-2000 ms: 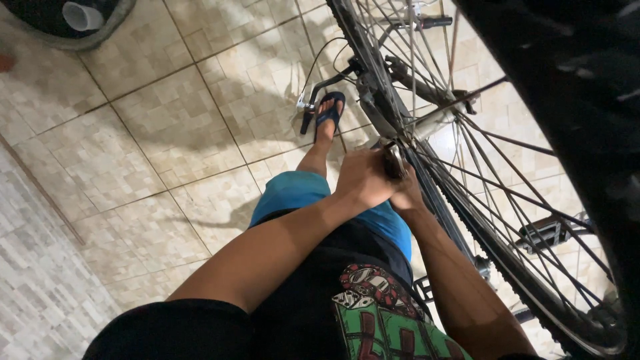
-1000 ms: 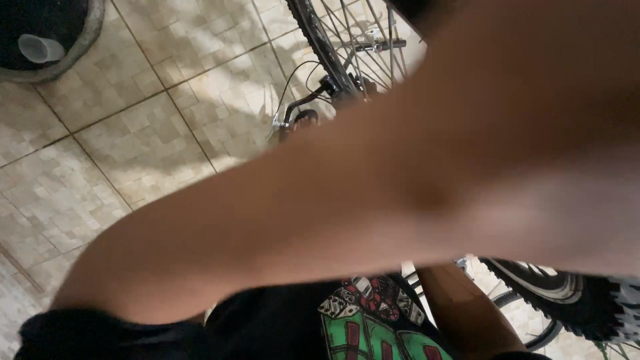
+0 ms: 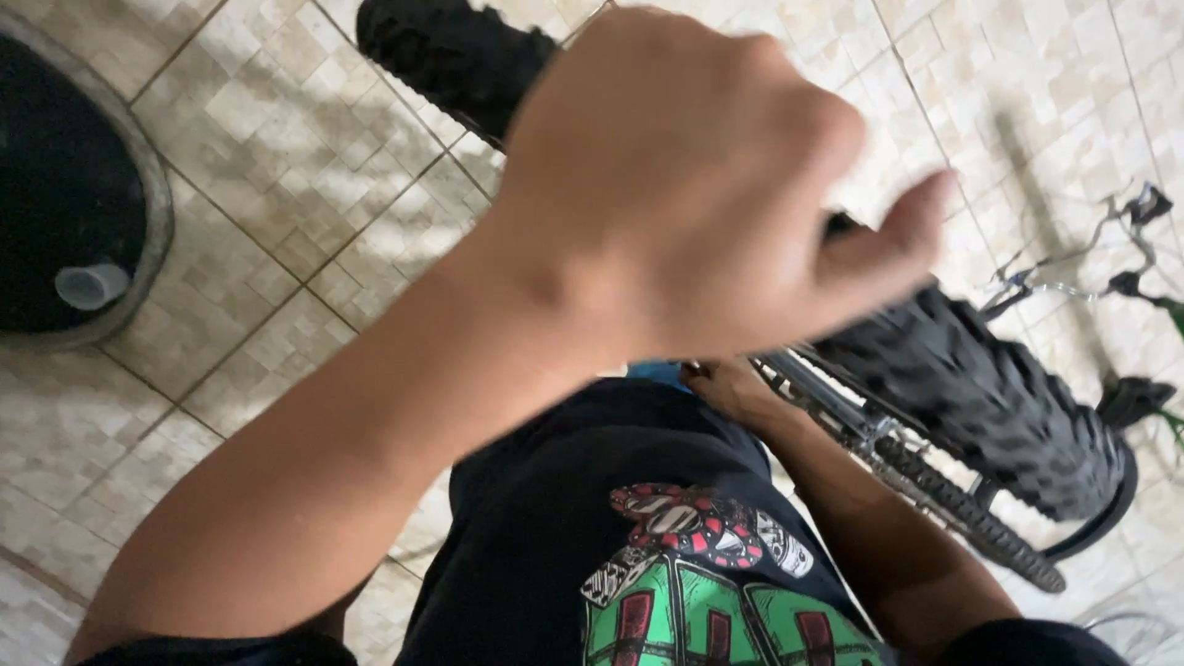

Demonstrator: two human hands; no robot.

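Observation:
My right hand point(image 3: 703, 176) is raised close to the camera, its back showing and fingers curled over the knobby bicycle tire point(image 3: 971, 398); whether it touches the tire or holds anything cannot be told. Lower down, my left hand point(image 3: 735, 388) lies beside the wheel near the blue shorts, its fingers mostly hidden and its grip unclear. Another stretch of black tire point(image 3: 462, 65) shows at the upper left of my right hand. Along the wheel's near side run metal bicycle parts point(image 3: 860, 425), partly covered by my right hand.
A dark round tub point(image 3: 153, 203) with a translucent plastic cup point(image 3: 92, 287) in it stands at the left on the tiled floor point(image 3: 250, 268). At the right, beyond the tire, are a bicycle's pedal point(image 3: 1138, 400) and thin bent metal parts.
My right hand has left the wheel's hub area beside my left hand and come up near the camera. The view has shifted, and the tire now shows from above.

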